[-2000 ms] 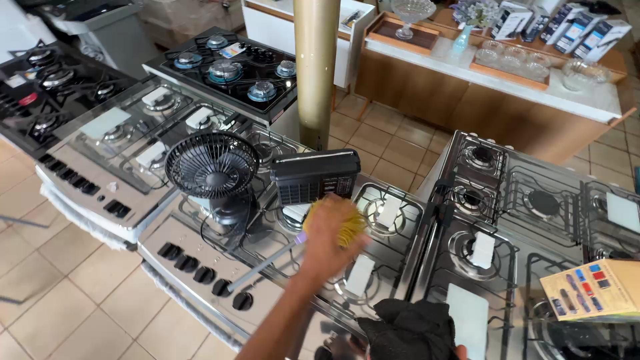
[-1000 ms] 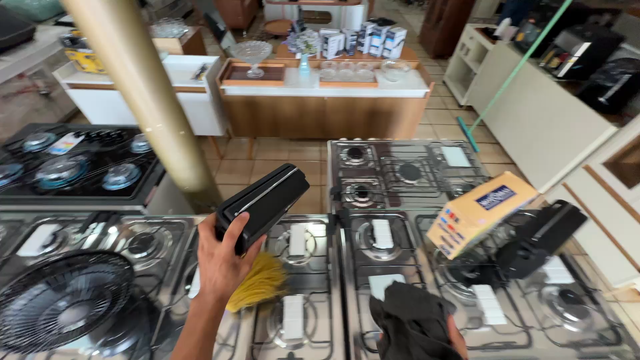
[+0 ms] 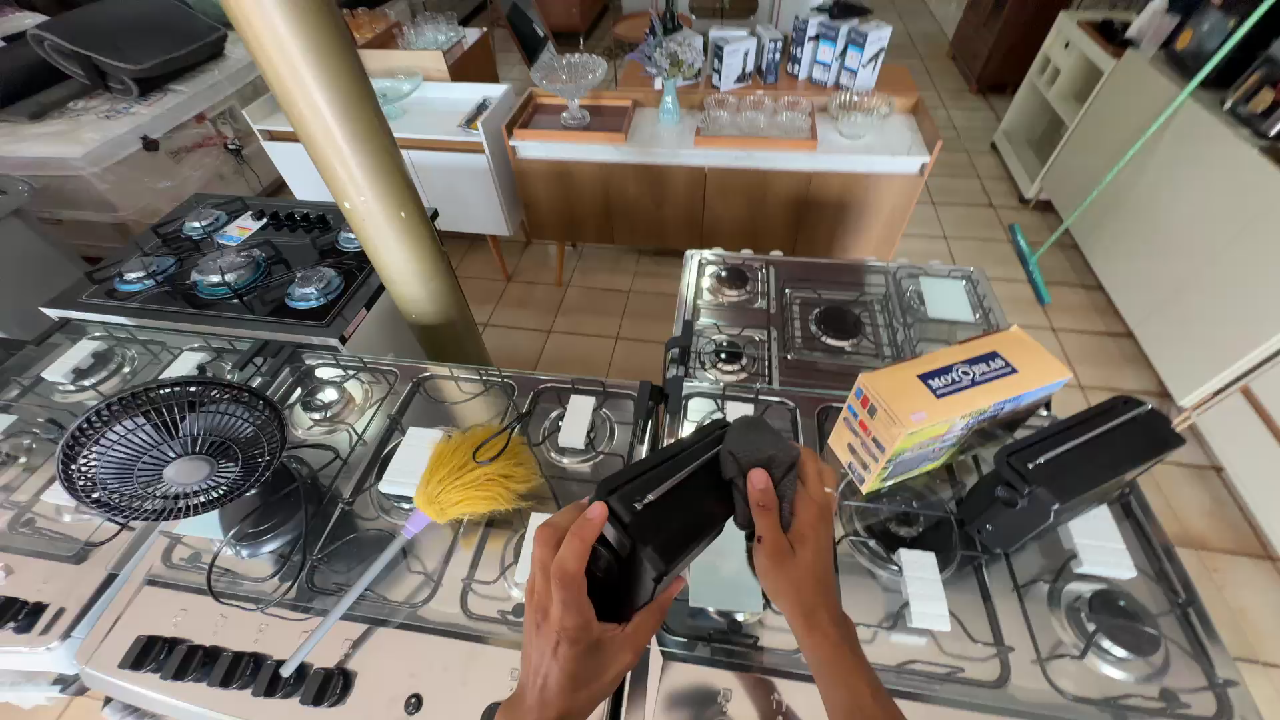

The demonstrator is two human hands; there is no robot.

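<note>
My left hand [image 3: 590, 590] grips a black portable radio [image 3: 665, 515] by its lower left end, tilted above the stoves. A dark cloth [image 3: 757, 465] is in my right hand [image 3: 795, 530], pressed against the radio's upper right end. Left of them, a yellow duster [image 3: 478, 475] with a grey handle lies across a gas stove. Farther left stands a small black fan [image 3: 172, 450] with its cord. A second black radio [image 3: 1075, 470] rests on the right stove beside an orange and yellow cardboard box [image 3: 950, 400].
Gas stoves with wire grates [image 3: 400, 590] spread below my hands. A gold-coloured post [image 3: 370, 180] rises behind them. Beyond are another black cooktop [image 3: 230, 270], a wooden sideboard [image 3: 720, 195] with glassware and small boxes, and a green-handled broom [image 3: 1130, 160] at the right.
My left hand has brought the radio nearer to me, and the cloth in my right hand has come up against it. The view has turned since the oldest frame.
</note>
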